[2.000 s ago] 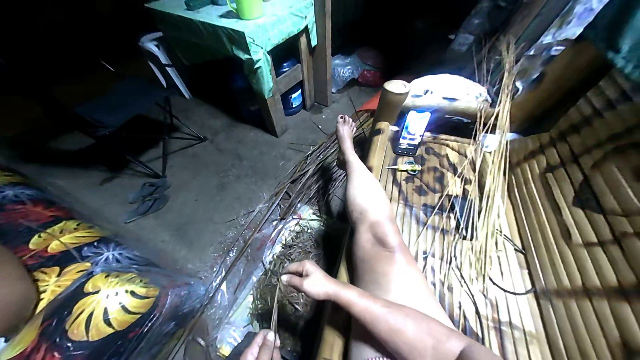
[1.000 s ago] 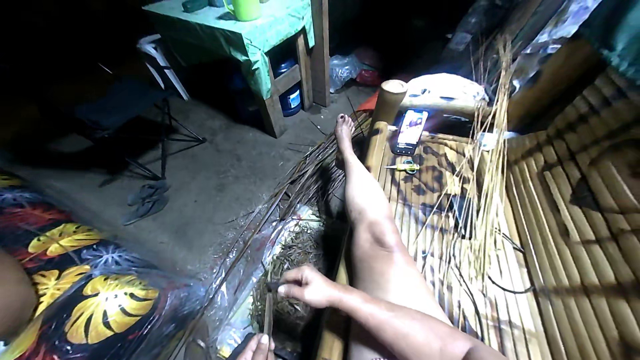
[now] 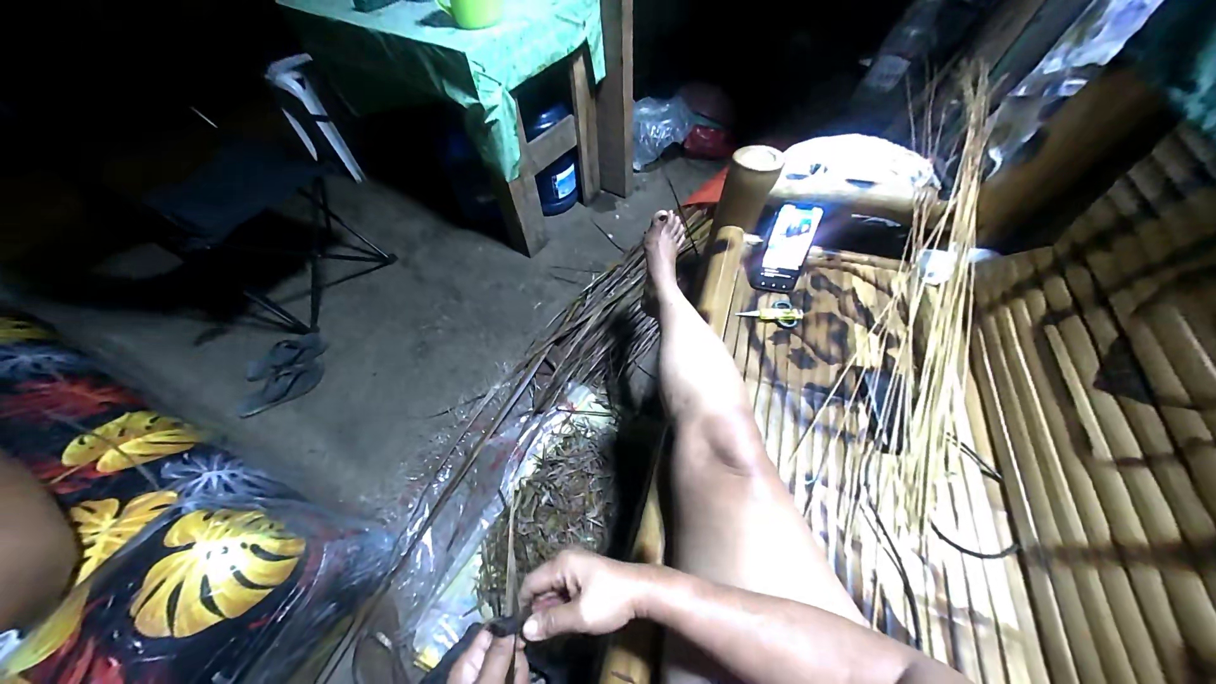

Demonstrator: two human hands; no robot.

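My left hand (image 3: 489, 657) shows at the bottom edge, its fingers closed on a thin plant strip (image 3: 512, 551) that stands upright above it. Just right of it is my right hand (image 3: 579, 594), its thumb and forefinger pinched at a small dark item beside the strip; what that item is, I cannot tell. Behind both hands lies a heap of dry plant shavings (image 3: 560, 484) on plastic sheeting. Long dark stalks (image 3: 579, 332) lie on the floor beyond it. Pale thin strips (image 3: 940, 380) rest in a bundle on the bamboo bench.
The bamboo bench (image 3: 1031, 475) holds a lit phone (image 3: 791, 242), small yellow-handled scissors (image 3: 781, 313) and a dark cable (image 3: 974, 554). My bare leg (image 3: 722, 446) stretches along its edge. Farther off are a cloth-covered table (image 3: 513, 57), a folding chair (image 3: 318, 237) and slippers (image 3: 285, 375). A leaf-patterned cover (image 3: 218, 570) lies at left.
My right hand, higher up and apart from the left one earlier, has come down close beside it. The left hand still holds the strip.
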